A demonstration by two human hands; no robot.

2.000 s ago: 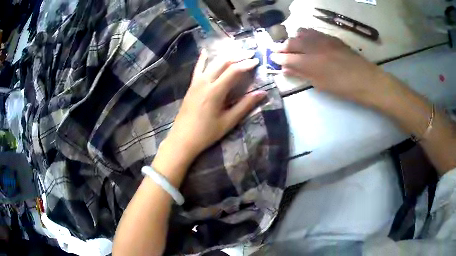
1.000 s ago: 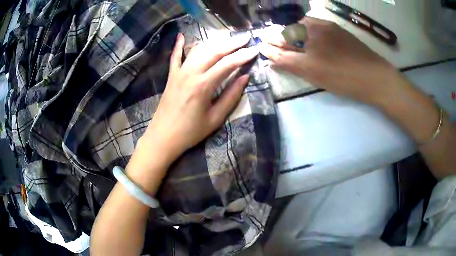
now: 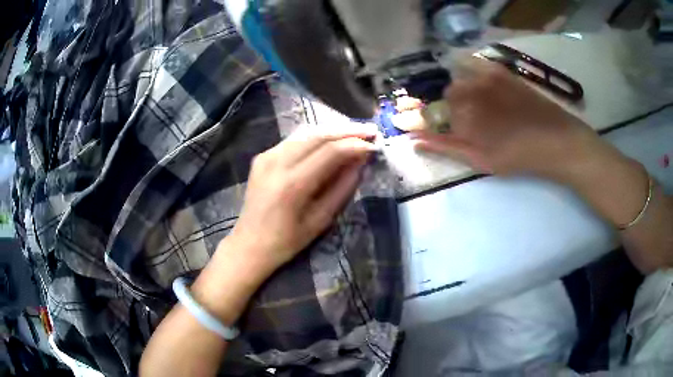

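A plaid garment piece [image 3: 184,199] in black, grey and cream checks covers the left and middle of the machine bed. The sewing machine head [image 3: 295,51], with a blue-teal edge, stands above the brightly lit needle area. A small blue-and-white label [image 3: 387,118] lies at the needle. My left hand [image 3: 295,191], with a white bangle, lies on the plaid, its fingertips pinching the cloth edge just left of the label. My right hand [image 3: 509,125] is at the label's right side, fingers bent; glare and blur hide whether its fingertips grip the label.
Dark thread snips [image 3: 539,72] lie on the machine bed behind my right hand. The white table edge [image 3: 472,243] with black marks runs below my right forearm. Pale cloth [image 3: 509,331] is at the bottom right, beside a light sleeve.
The view has shifted, so more of the machine head shows. My right fingers have drawn slightly right, away from my left fingertips, and the blue label shows more. My left hand stays on the plaid.
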